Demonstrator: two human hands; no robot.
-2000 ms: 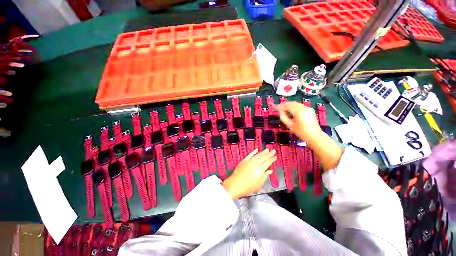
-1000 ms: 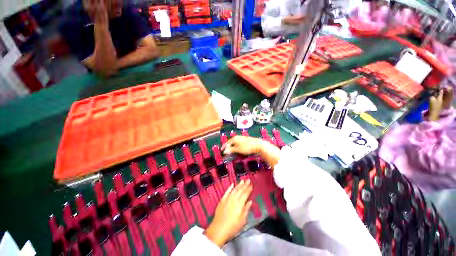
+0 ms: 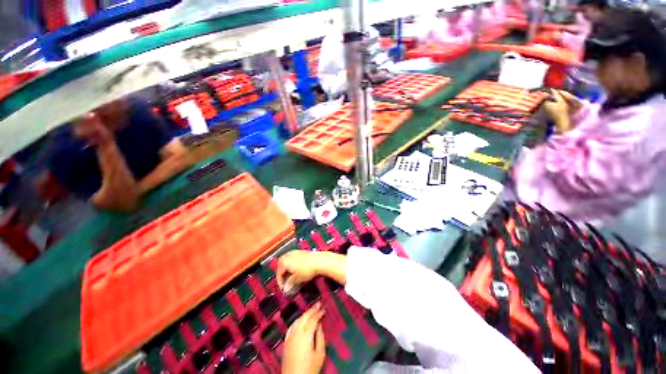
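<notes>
Wristwatches with dark square faces and crimson straps (image 3: 219, 337) lie side by side in overlapping rows on the green bench. My right hand (image 3: 298, 269) is over the upper row, fingertips bent together near a watch face; whether they pinch something small cannot be told. My left hand (image 3: 304, 343) lies lower, over the straps of the lower row, its fingers stretched upward; blur hides whether it touches or presses a watch.
An orange compartment tray (image 3: 182, 263) lies behind the watches. Two small bottles (image 3: 323, 208), a white calculator (image 3: 410, 169) and papers (image 3: 431, 212) are beyond. Black-strap watches (image 3: 555, 292) cover an orange tray at right. A metal post (image 3: 359, 109) stands mid-bench. Two people sit nearby.
The view has swung up and to the right, showing more of the room and the black-strap watches. My right hand has moved left along the upper row; my left hand has also moved left.
</notes>
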